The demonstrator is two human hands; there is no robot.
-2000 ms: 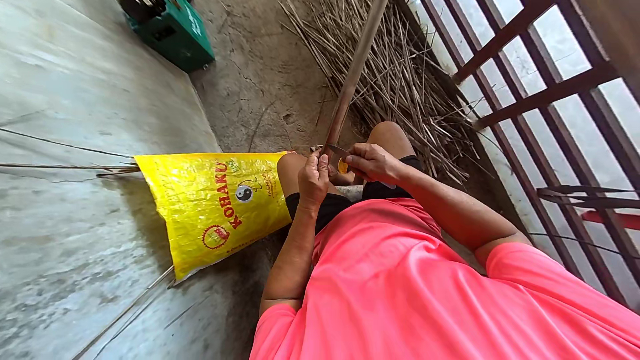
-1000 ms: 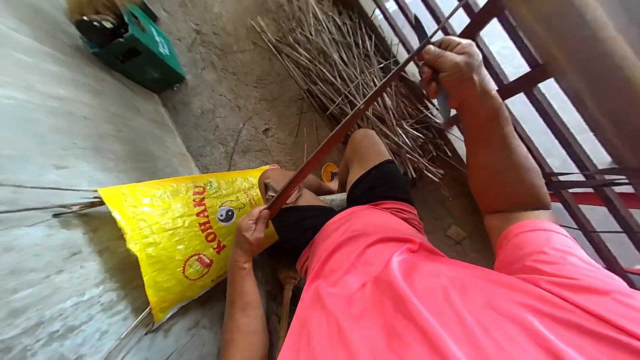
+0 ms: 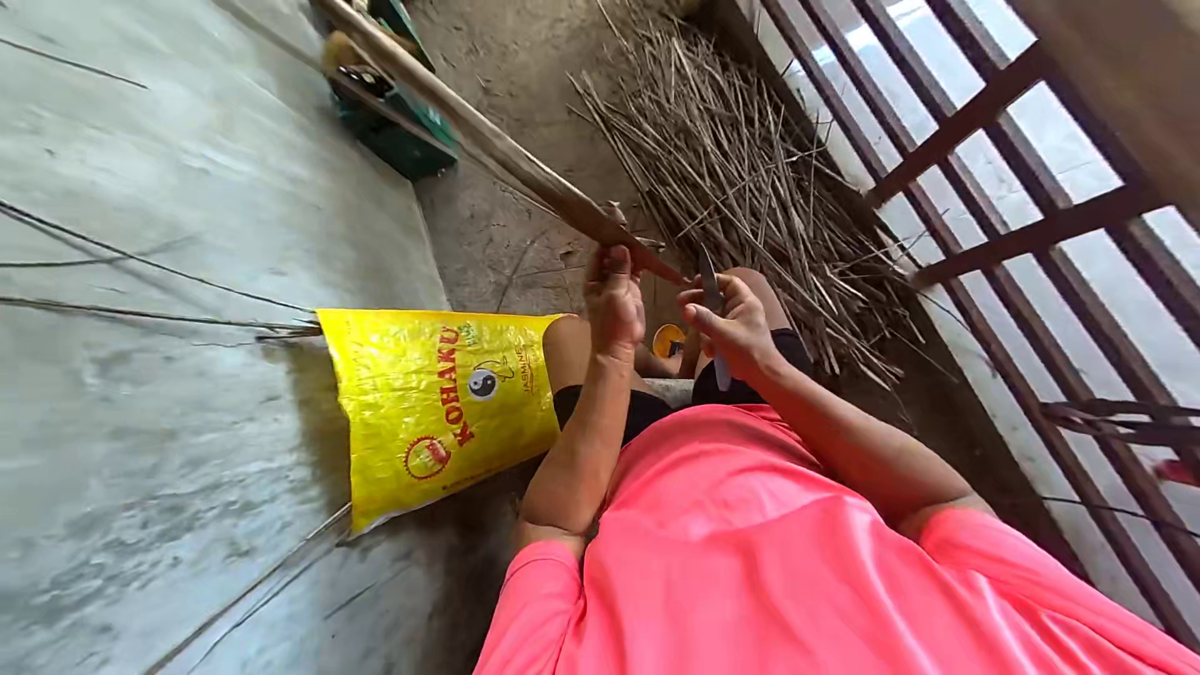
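Note:
My left hand [image 3: 616,305] grips a long brown stalk [image 3: 525,169], perhaps a palm frond midrib, near its reddish, tapering end. The stalk slants away to the upper left, past the green crate. My right hand [image 3: 736,323] is closed around a knife [image 3: 710,277], its dark blade sticking up between thumb and fingers and a grey part showing below the palm. The blade is close to the stalk's tip; whether they touch cannot be told. A yellow woven sack [image 3: 403,403] with printing lies against my left thigh, thin sticks poking out at its far side.
Beyond my knees a heap of thin dry sticks [image 3: 741,159] covers the floor beside a barred metal grille [image 3: 994,225] on the right. A green plastic crate [image 3: 403,136] stands at the upper left by a pale wall [image 3: 187,187]. A small yellow round object [image 3: 668,340] shows between my legs.
My right hand has come down from beside the grille to near my left hand. The stalk, which slanted to the upper right, now points to the upper left.

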